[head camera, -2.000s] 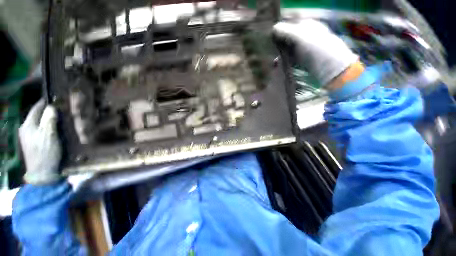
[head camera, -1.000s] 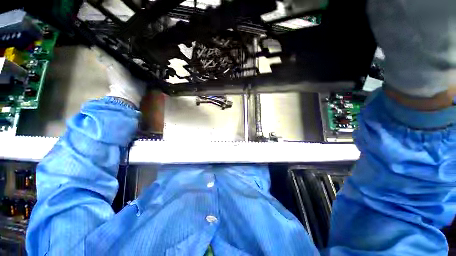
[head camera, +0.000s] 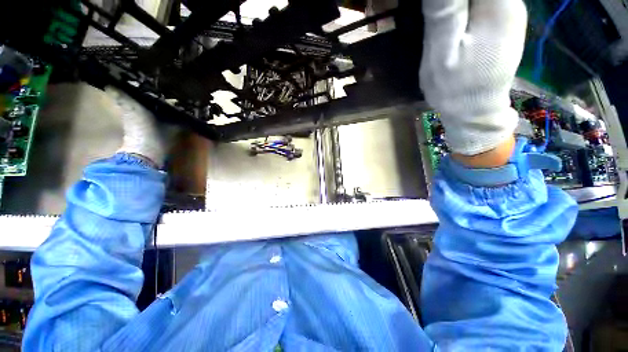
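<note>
A large dark pallet (head camera: 275, 113) with many irregular cut-outs is held up over the conveyor, cut off by the top of the picture. My left hand (head camera: 138, 127), in a white knit glove, is at its left edge, its fingertips blurred. My right hand (head camera: 474, 75), also gloved in white, is at its right edge, its fingertips partly cut off by the top. Through the cut-outs a heap of thin stemmed parts (head camera: 275, 86) shows. A small bunch of similar parts (head camera: 275, 147) lies on a pale plate just below the pallet's near edge.
A pale conveyor rail (head camera: 296, 221) crosses in front of my body. A green circuit board (head camera: 21, 130) lies at the left, and a populated board (head camera: 571, 134) with a blue wire lies at the right. Dark slotted frames (head camera: 403, 265) stand below the rail.
The pallet, tilted close to my body two seconds ago, is now over the conveyor. Since one second ago, the pallet and my right hand have shifted left in view, and the right-hand board has come into view.
</note>
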